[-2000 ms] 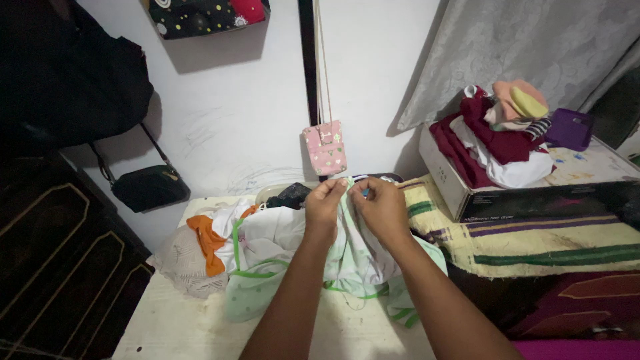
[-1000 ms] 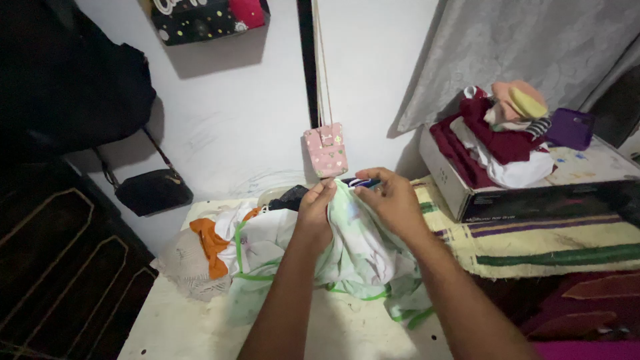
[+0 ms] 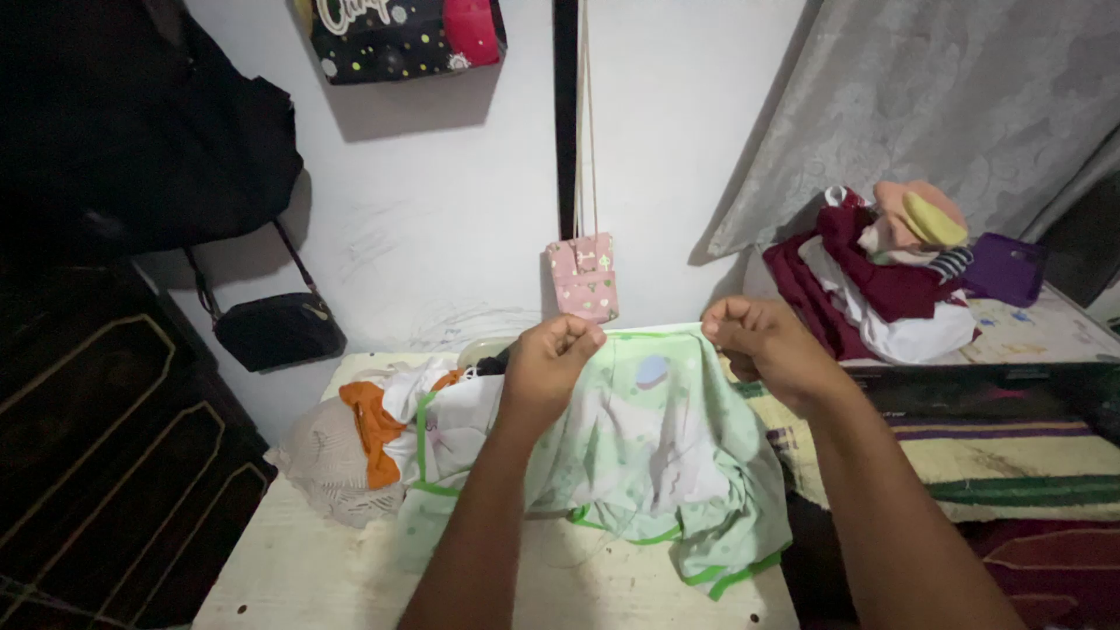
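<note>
A light green and white cloth garment with bright green trim [image 3: 647, 420] hangs from both hands over a pale board top. My left hand [image 3: 553, 363] pinches its upper edge between thumb and fingers, below a pink patterned pouch [image 3: 584, 278]. My right hand [image 3: 759, 343] pinches the same edge farther right, so the edge is stretched between them. The garment's lower folds and a sleeve-like part rest on the board. Left of my left hand lie a white cloth with green trim [image 3: 455, 433], an orange cloth [image 3: 374, 433] and a beige lacy cloth [image 3: 325, 459].
The pale board [image 3: 332, 569] has a striped woven mat [image 3: 989, 446] at its right. A box [image 3: 1059, 337] carries maroon and white clothes [image 3: 892, 289] and a purple item [image 3: 1006, 267]. A small black bag [image 3: 278, 331] and a decorated bag [image 3: 407, 39] hang by the wall.
My hands were close together at the cloth; now they are apart, my right hand having moved right, with the garment's edge spread between them.
</note>
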